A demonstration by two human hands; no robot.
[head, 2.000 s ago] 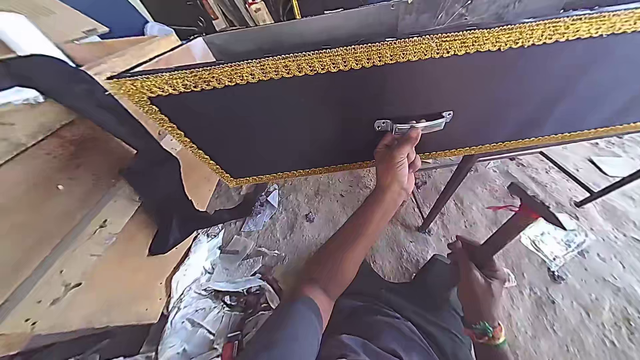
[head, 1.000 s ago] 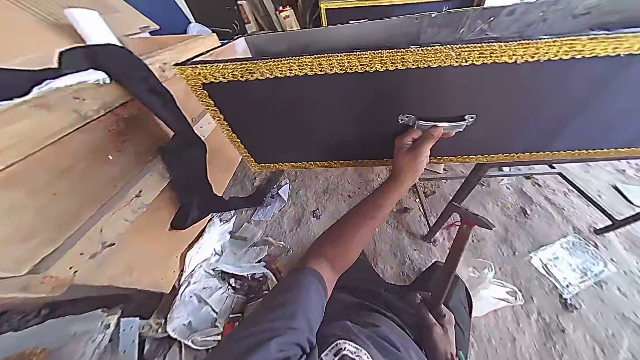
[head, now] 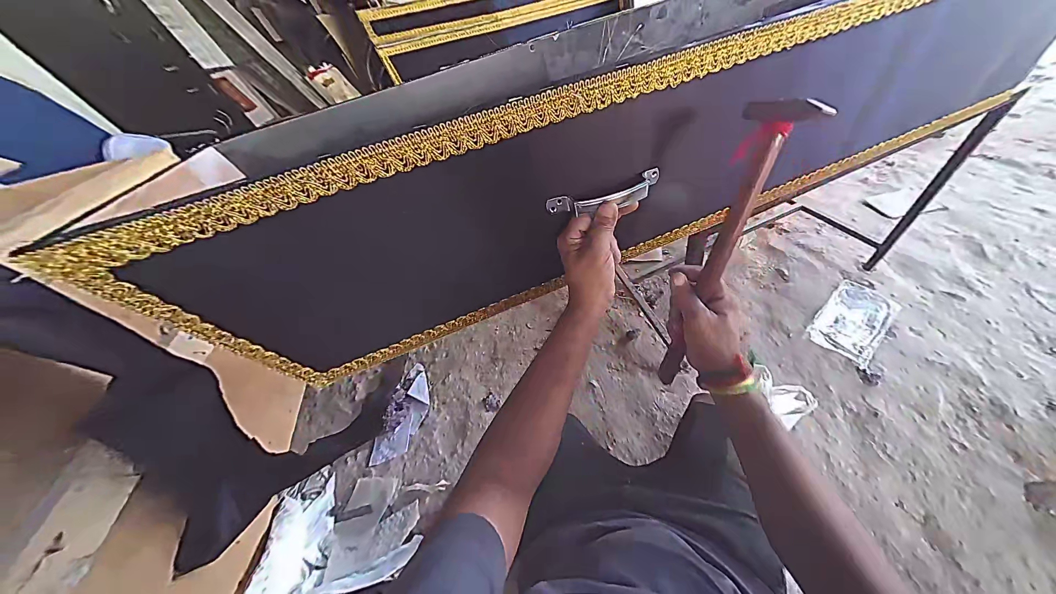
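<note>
My left hand [head: 590, 252] grips a silver metal handle [head: 615, 196] by its bar and holds it against the black side panel [head: 396, 256] of a long box. Gold braided trim [head: 462, 140] borders that panel. A mounting plate with holes shows at each end of the handle. My right hand [head: 708, 322], with a coloured band at the wrist, is closed round the wooden shaft of a hammer [head: 747, 202]. The hammer stands upright to the right of the handle, its head raised in front of the panel, with red material tied just below the head.
A dark metal stand [head: 945, 181] is under the box. Black cloth [head: 247, 462] drapes over wooden boards at the left. Plastic and paper scraps [head: 363, 528] lie on the sandy ground, with a clear plastic packet [head: 855, 320] at the right. Another gold-trimmed panel [head: 495, 37] is behind.
My right hand has raised the hammer from low by my lap to in front of the panel. My left hand still holds the handle against the panel. The view has shifted.
</note>
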